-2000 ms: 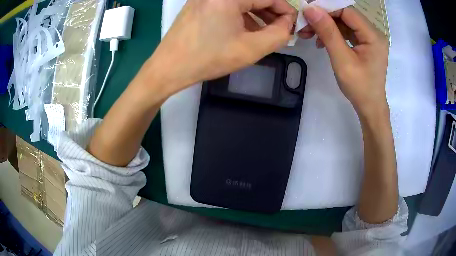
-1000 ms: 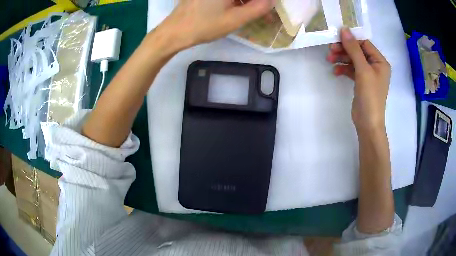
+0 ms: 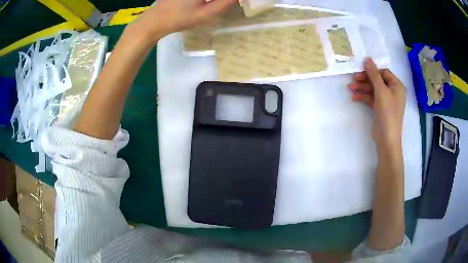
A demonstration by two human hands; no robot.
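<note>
A black case [image 3: 233, 164] lies flat on the white foam mat, its rectangular window and oval hole at the far end. Beyond it lies a white-edged adhesive sheet [image 3: 272, 51] with tan pieces and a smaller tan rectangle near its right end. My right hand [image 3: 382, 95] pinches the sheet's right end between thumb and fingers. My left hand [image 3: 197, 13] is at the top edge, its fingertips partly cut off. A pale tan piece [image 3: 257, 6] is raised at these fingertips, over the sheet's far side.
At left are tangled white strips [image 3: 38, 85] and a clear pack of tan sheets [image 3: 84, 67]. Below them is a brown carton [image 3: 36, 205]. At right are a blue bin [image 3: 416, 67] of tan scraps and another black case [image 3: 439, 174] with a pale-edged window. Yellow posts stand behind.
The adhesive sheet now lies more fully in view, nearer the case. The raised tan piece and my left hand have moved left and away. My right hand has gone from raised to gripping the sheet's end.
</note>
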